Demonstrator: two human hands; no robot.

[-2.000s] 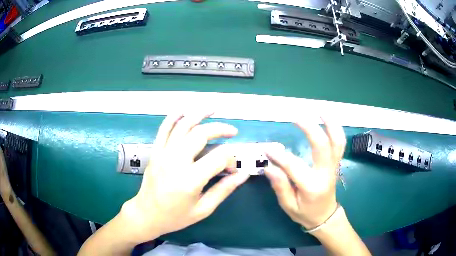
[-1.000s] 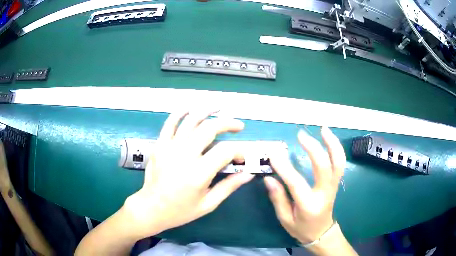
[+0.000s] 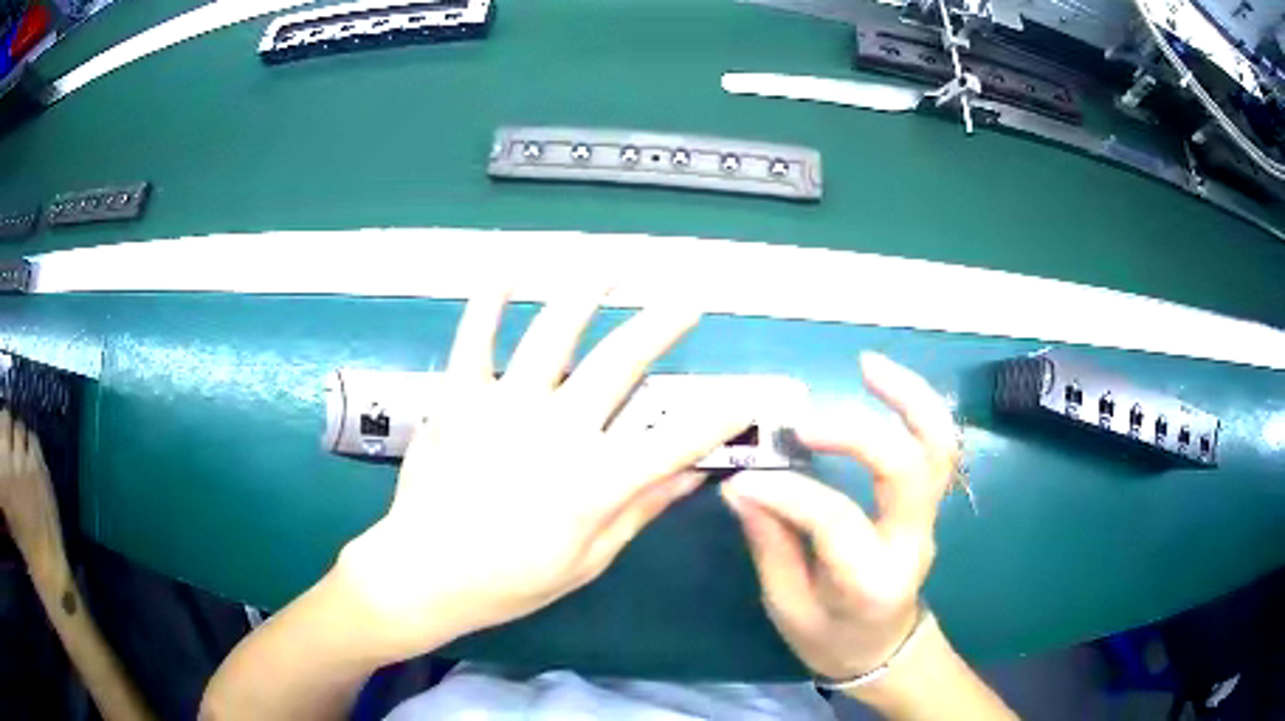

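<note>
A long pale grey strip housing [image 3: 369, 416] lies on the green bench, dark square openings facing me. My left hand [image 3: 543, 465] lies over its middle, fingers spread across it, thumb at its front edge and index fingertip beside the right-end opening. The hand hides most of the middle openings. My right hand [image 3: 853, 521] is at the housing's right end, with index finger on the end and thumb near the front edge, apart. A small dark spot shows at the right index fingertip; whether it is a held part is unclear.
A stacked housing block [image 3: 1127, 411] stands at right; thin copper-coloured bits [image 3: 964, 458] lie left of it. Beyond the white strip [image 3: 352, 264], slim housings lie on the belt [image 3: 655, 162]. A metal guide arm [image 3: 832, 93] is upper right. Another person's arm [image 3: 42, 542] shows at left.
The housings on the far belt have shifted right. My left index finger has reached further right, towards the end opening. My right index finger has moved onto the housing's right end.
</note>
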